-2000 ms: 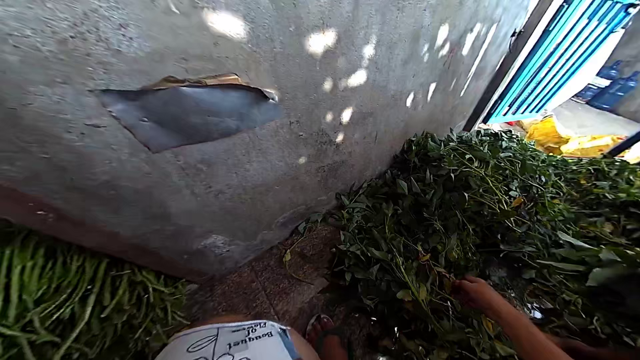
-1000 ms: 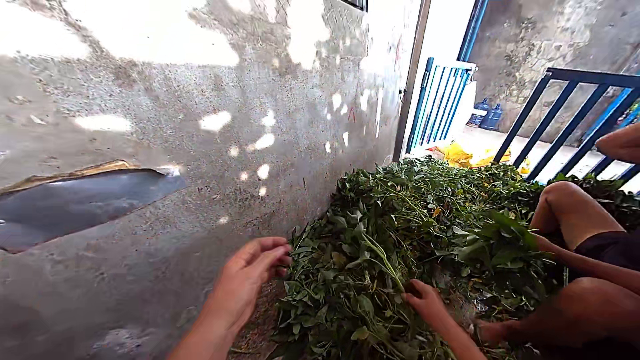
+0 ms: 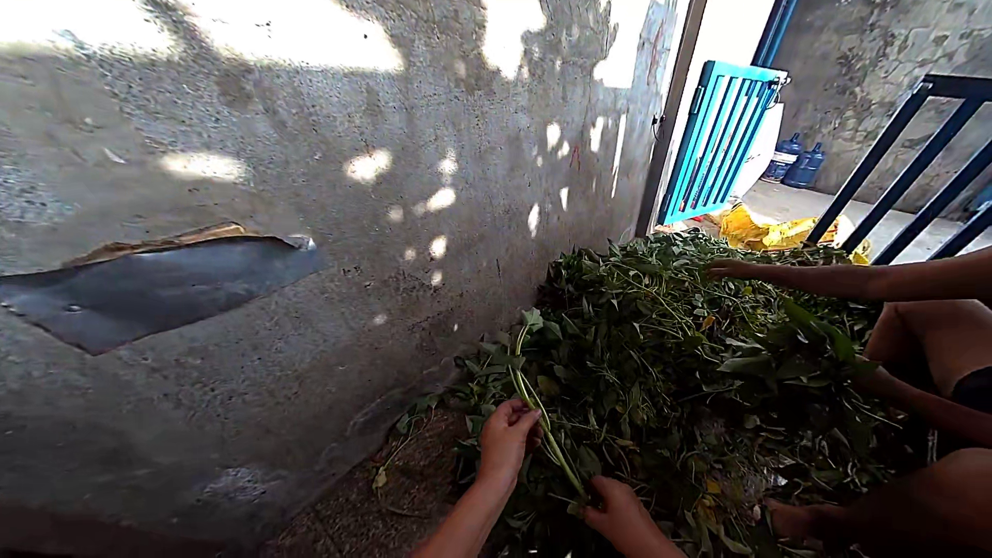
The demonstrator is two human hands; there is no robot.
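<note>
A thin green leafy stem (image 3: 552,442) runs between my two hands, above the near edge of a big heap of cut leafy green vines (image 3: 620,349). My left hand (image 3: 508,438) pinches it near its upper part, where a few leaves stick out at the tip. Lower and to the right, my right hand (image 3: 616,508) grips the stem's bottom end. The fingertips of both hands are partly hidden by the stem and the leaves.
A concrete wall (image 3: 349,325) with a metal sheet (image 3: 170,287) fills the left. At right, another person's arm (image 3: 852,280) reaches over the heap, a leafy bunch by their other hand (image 3: 876,380). Behind are a blue gate (image 3: 721,143), yellow sacks (image 3: 775,232), dark railing (image 3: 891,155) and blue water jugs (image 3: 806,164).
My left hand, empty and raised by the wall a second ago, now holds the stem with my right hand. The other person's arm has come out over the heap.
</note>
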